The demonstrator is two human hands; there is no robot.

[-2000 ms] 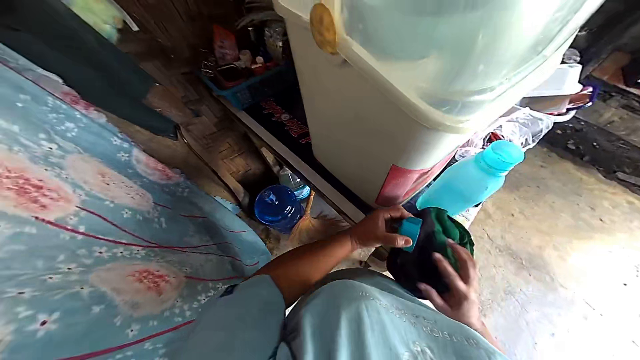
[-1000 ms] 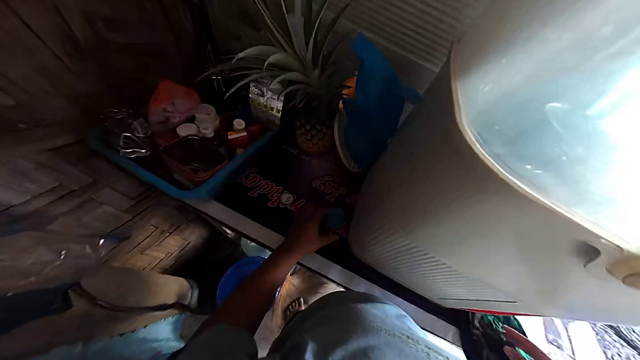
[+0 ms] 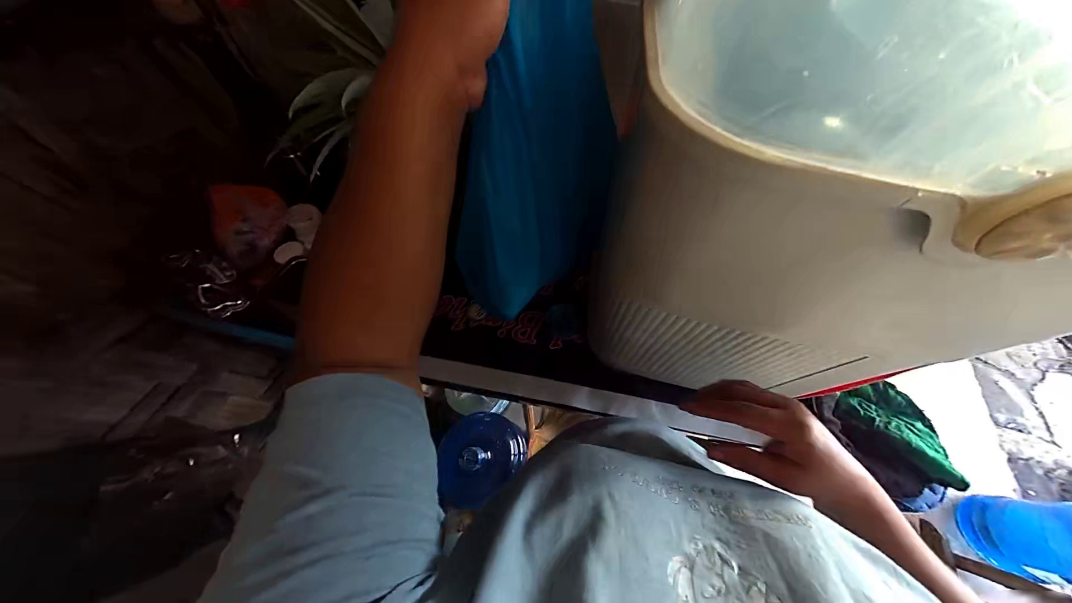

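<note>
My left hand [image 3: 456,38] reaches up at the top edge, with its fingers out of frame. Beside its wrist a blue plastic bag or cloth [image 3: 536,167] hangs over the dark printed table cover [image 3: 519,335]; whether the fingers grip it is hidden. My right hand [image 3: 775,435] rests at the table's front edge with its fingers apart and nothing in them. Just above it stands the large cream appliance with a clear lid [image 3: 754,268]. A green and black cloth [image 3: 904,427] lies to the right of that hand.
Pineapple leaves [image 3: 331,109], an orange-red packet [image 3: 247,218] and a blue tray's rim [image 3: 234,328] are behind and left of my left forearm. A blue water jug [image 3: 481,456] stands below the table edge. Another blue container [image 3: 1017,532] is at the lower right.
My left hand has moved from the table front up to the back. The small blue thing it held earlier is not seen in it. My right hand has come to the table edge, off the cloth.
</note>
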